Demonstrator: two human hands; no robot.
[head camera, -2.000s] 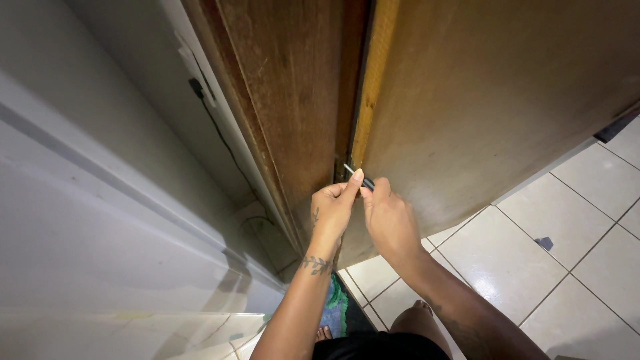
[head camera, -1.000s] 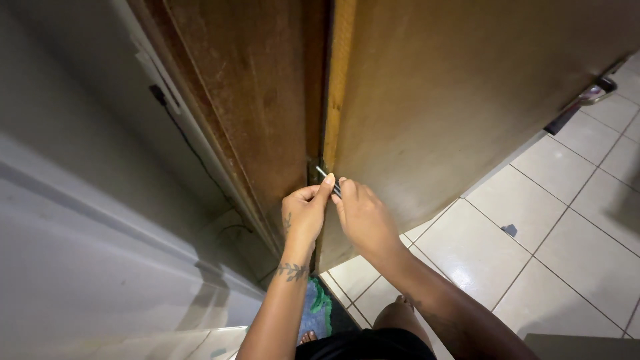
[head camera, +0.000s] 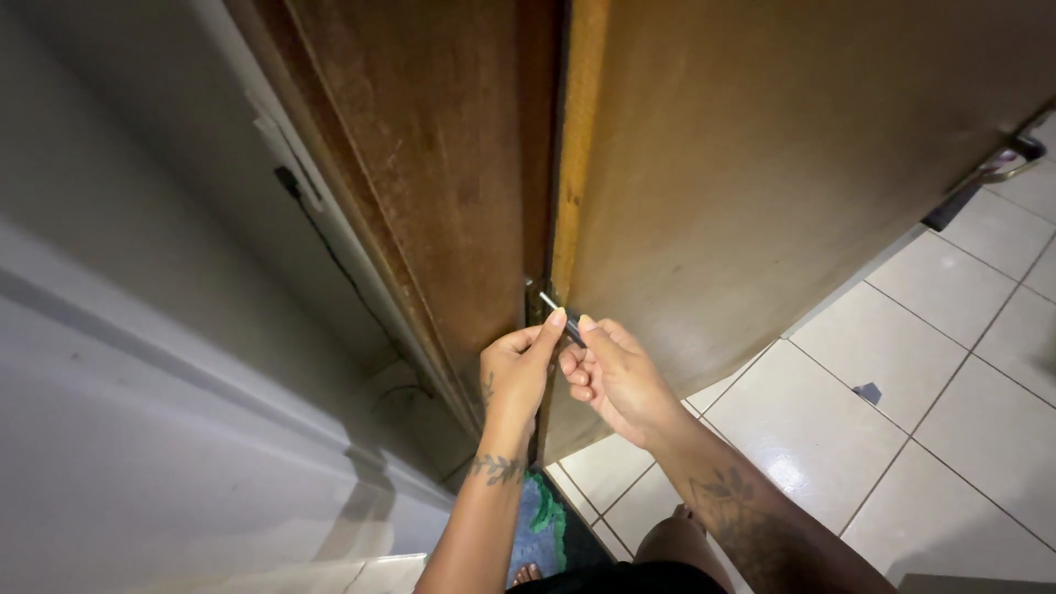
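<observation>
A screwdriver (head camera: 572, 327) with a dark handle and a thin metal shaft points up and left at a door hinge (head camera: 536, 304) between the wooden frame and the door edge. My right hand (head camera: 615, 371) grips its handle. My left hand (head camera: 524, 363) pinches near the front of the handle and the shaft with thumb and finger. Whether the tip touches a screw cannot be told. The wooden door (head camera: 742, 181) stands open to the right of both hands, and the brown door frame (head camera: 412, 165) is on the left.
A metal door handle (head camera: 1011, 165) is at the door's far edge. A cable (head camera: 338, 260) runs down the wall at left. Below lie a blue and green mat (head camera: 536, 528) and a tiled floor (head camera: 792, 429) with a small grey scrap (head camera: 867, 393).
The right hand's fingers have changed their hold on the handle and now show more opened out below it. Both hands stay at the hinge.
</observation>
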